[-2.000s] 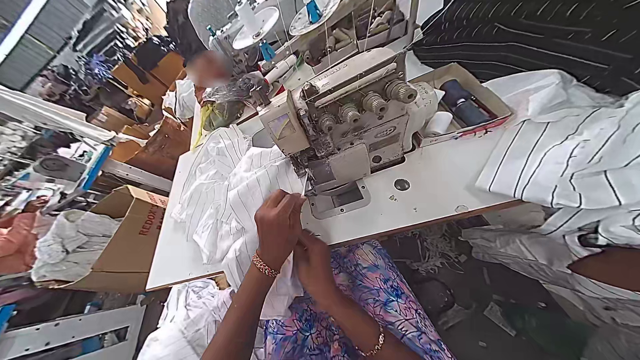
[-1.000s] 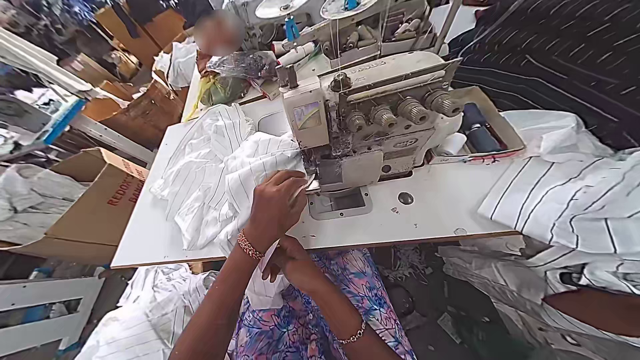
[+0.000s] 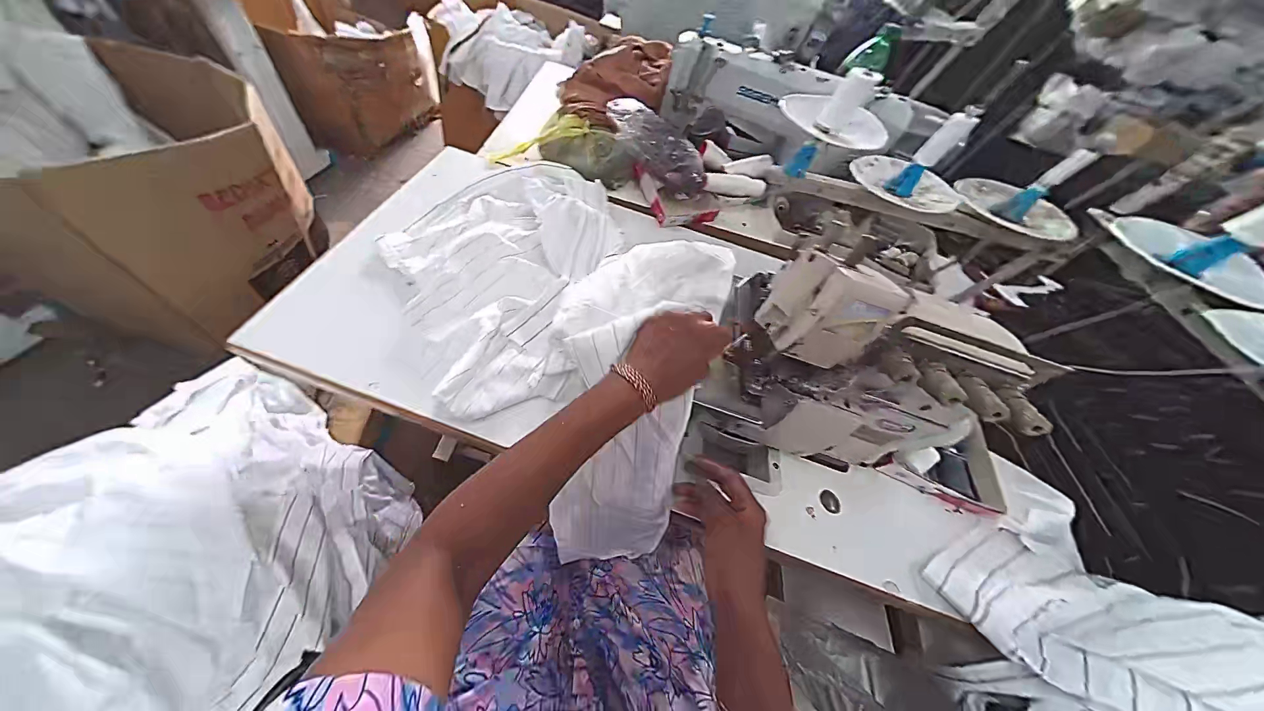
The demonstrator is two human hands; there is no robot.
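Note:
White striped fabric (image 3: 533, 296) lies bunched on the sewing table, and part of it hangs over the front edge toward my lap. My left hand (image 3: 679, 354), with a bracelet at the wrist, is closed at the fabric's right side, close to the needle area of an overlock sewing machine (image 3: 839, 355). What its fingertips pinch is partly hidden. Below the machine's front plate, my right hand (image 3: 726, 499) is at the table edge beside the hanging fabric, fingers apart and slightly blurred, with nothing seen in it.
Thread cones (image 3: 849, 97) stand on discs behind the machine. Plastic bags (image 3: 632, 148) lie at the table's back. More striped fabric is heaped at the lower left (image 3: 197, 523) and at the right (image 3: 1106, 622). A cardboard box (image 3: 148, 217) stands on the left.
The view has swung strongly. My right hand has come away from the hanging fabric and opened beside it. My left hand remains close to the machine.

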